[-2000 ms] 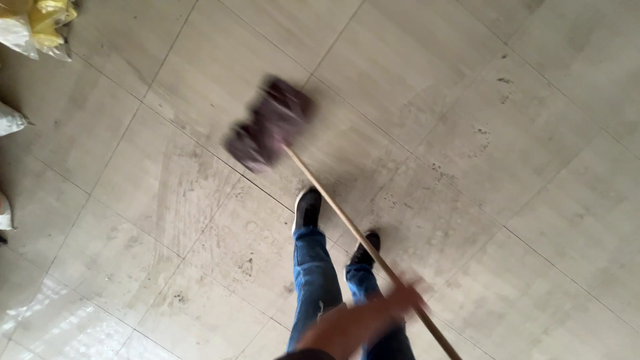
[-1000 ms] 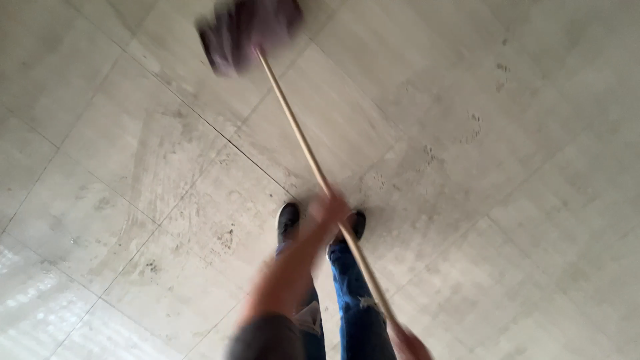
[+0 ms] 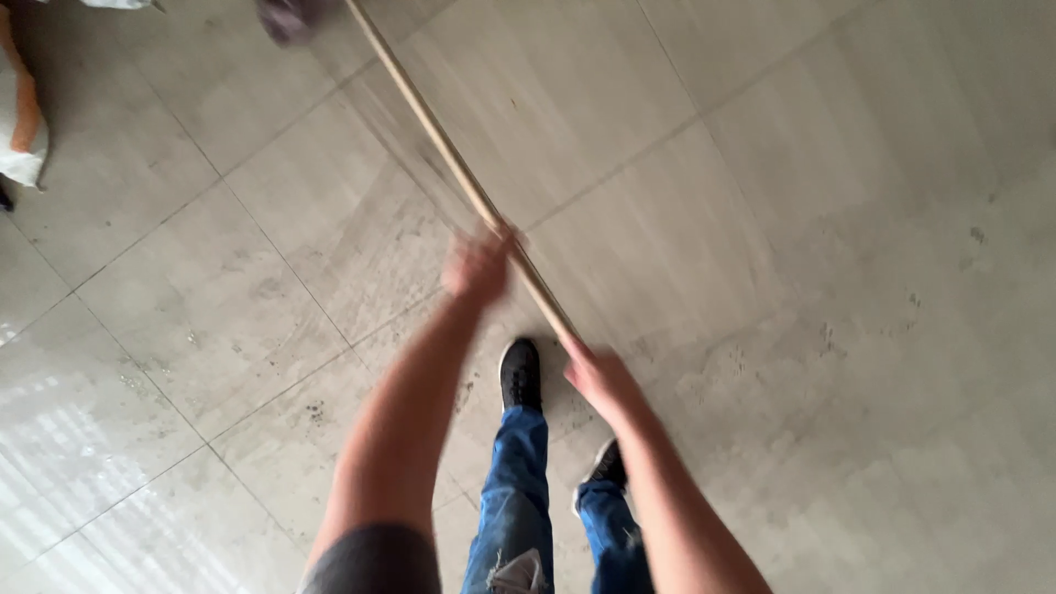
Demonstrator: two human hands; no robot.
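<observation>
A long wooden mop handle (image 3: 437,132) runs slantwise from the top of the view down to my hands. My left hand (image 3: 483,262), blurred, is closed around the middle of the visible pole. Lower down and to the right, my right hand (image 3: 598,375) grips the pole near its end. Only part of the dark purplish cloth mop head (image 3: 289,16) shows at the top edge, left of the handle; the rest lies outside the view. Beneath it is a tiled floor (image 3: 610,206) with streaks, smudges and dark marks.
My feet, in black shoes (image 3: 521,375), stand on the tiles below the pole. At the upper left edge lies a white sack (image 3: 25,157) with an orange stripe, with other white plastic above it. Light reflects off the floor at lower left.
The mop head has moved away, mostly beyond the top edge. Both arms now reach farther forward along the pole. One foot is now ahead of the other. The sacks at left have come back into view.
</observation>
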